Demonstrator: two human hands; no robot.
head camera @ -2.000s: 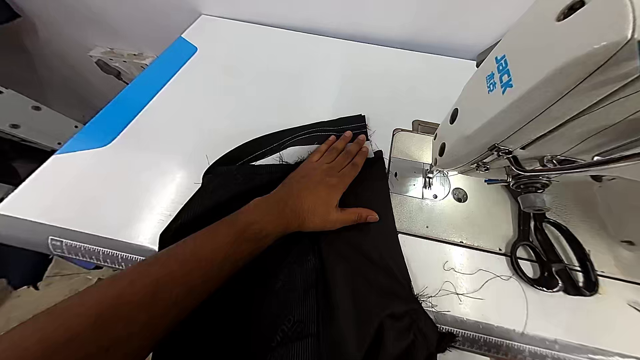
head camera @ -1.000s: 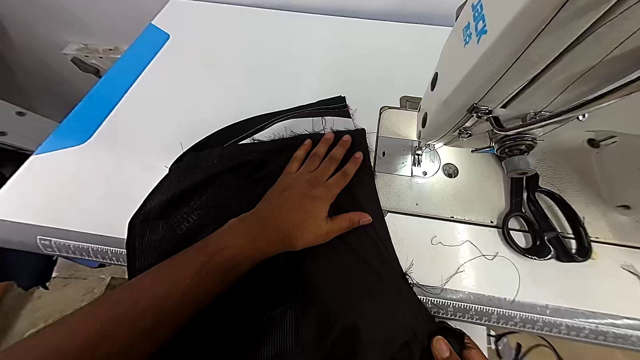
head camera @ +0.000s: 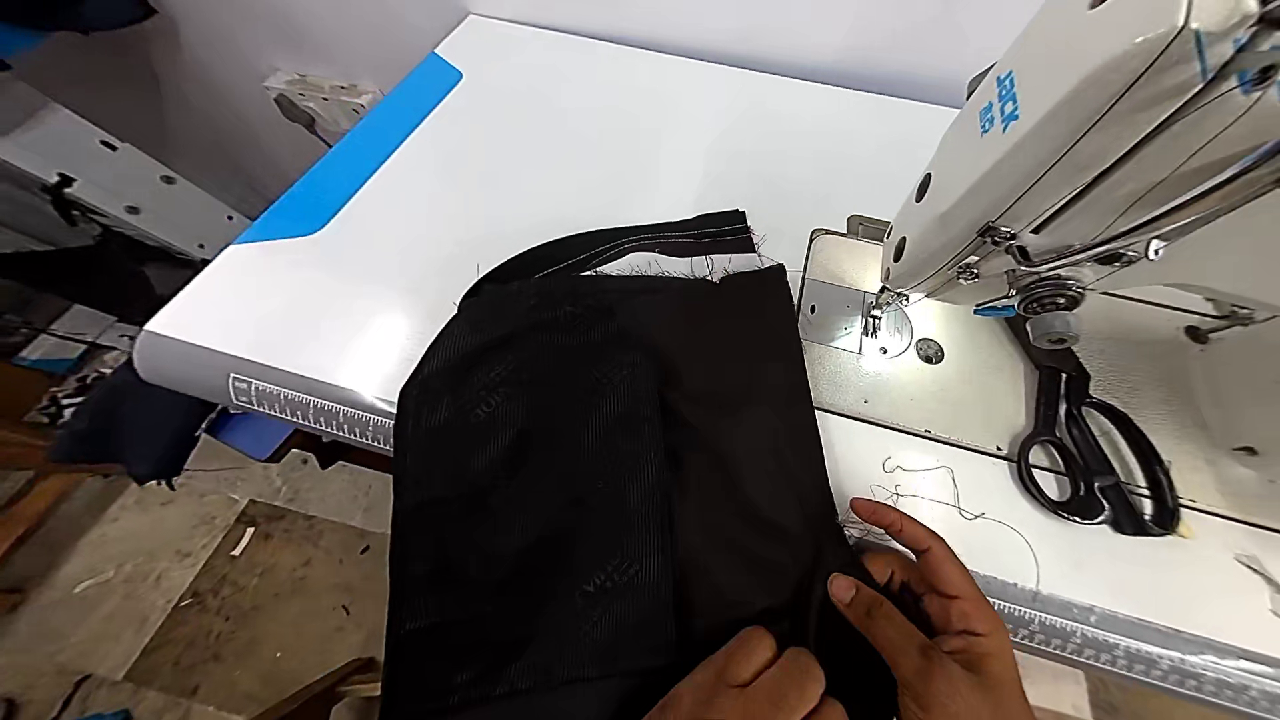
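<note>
Black fabric (head camera: 540, 460) with frayed upper edges lies over the table's front edge and hangs below it. A curved black strip with white stitching (head camera: 650, 240) forms its top, left of the sewing machine's presser foot (head camera: 875, 322). At the lower right my right hand (head camera: 945, 620) has the fabric's edge between thumb and fingers. My left hand (head camera: 755, 680), fingers curled, grips the fabric at the bottom of the view; its lower part is cut off.
Black-handled scissors (head camera: 1100, 460) lie on the bed of the white sewing machine (head camera: 1090, 150). Loose thread (head camera: 950, 490) is on the white table (head camera: 600, 120) near its ruler-marked front edge. Dark cloth (head camera: 140, 425) hangs at the left.
My left hand has left the top of the fabric, where it lay flat, and moved down near my right hand. More of my right hand is in view.
</note>
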